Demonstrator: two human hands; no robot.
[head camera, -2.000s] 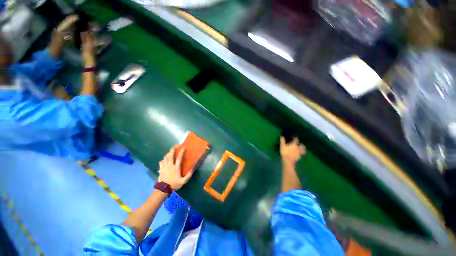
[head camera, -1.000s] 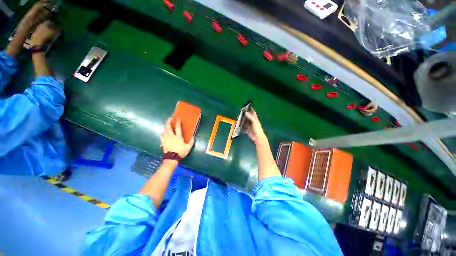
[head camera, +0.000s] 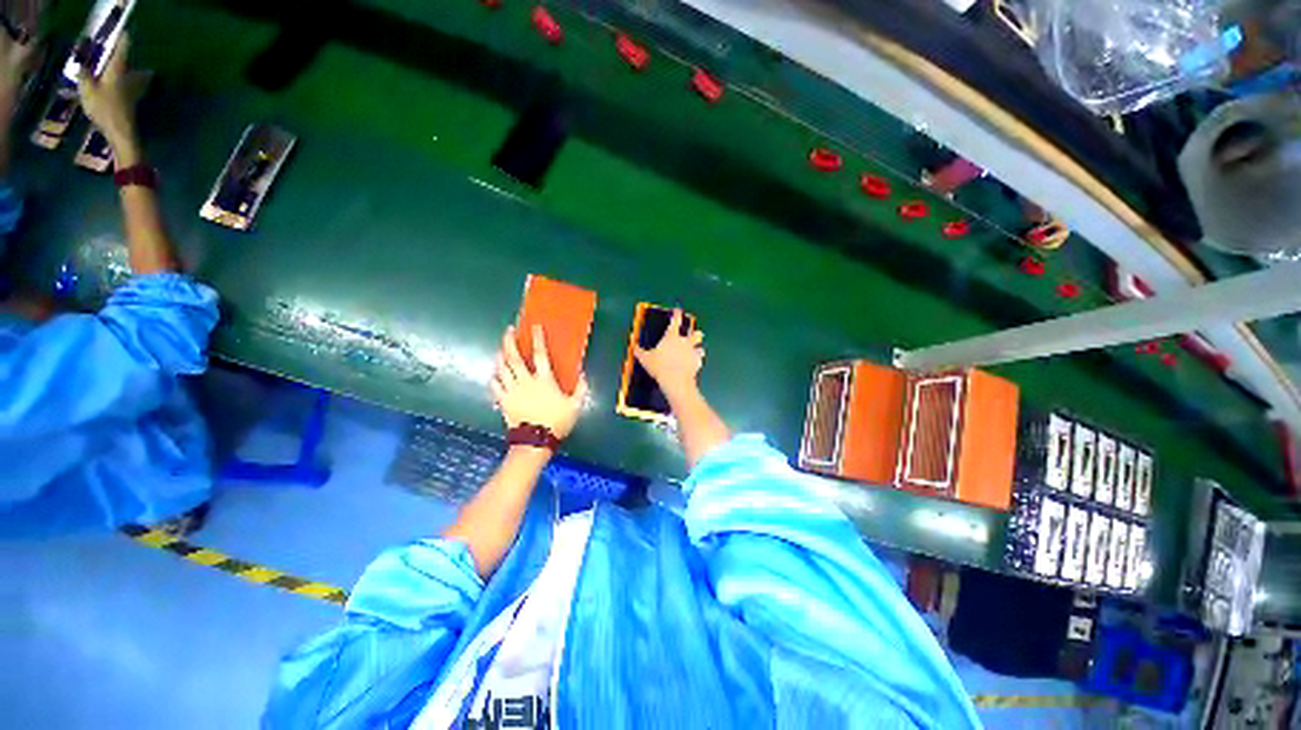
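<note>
An orange block (head camera: 561, 325) lies on the green bench in front of me. My left hand (head camera: 537, 385) rests on its lower part, fingers spread over its top. To its right lies an orange frame (head camera: 625, 388) with a dark phone unit (head camera: 655, 331) in its opening. My right hand (head camera: 674, 360) is on the phone unit, fingers at its upper part. Whether these fingers grip it or only press on it is hard to tell.
Two orange fixture boxes (head camera: 862, 422) stand at the right, then a tray of white-and-dark units (head camera: 1087, 499). A phone mid-frame (head camera: 250, 177) lies at the left. A dark piece (head camera: 529, 143) is on the belt. Another worker's arm (head camera: 140, 214) is at far left.
My right hand has brought the phone unit from the belt side down into the orange frame. My left hand stays on the orange block. The view has shifted.
</note>
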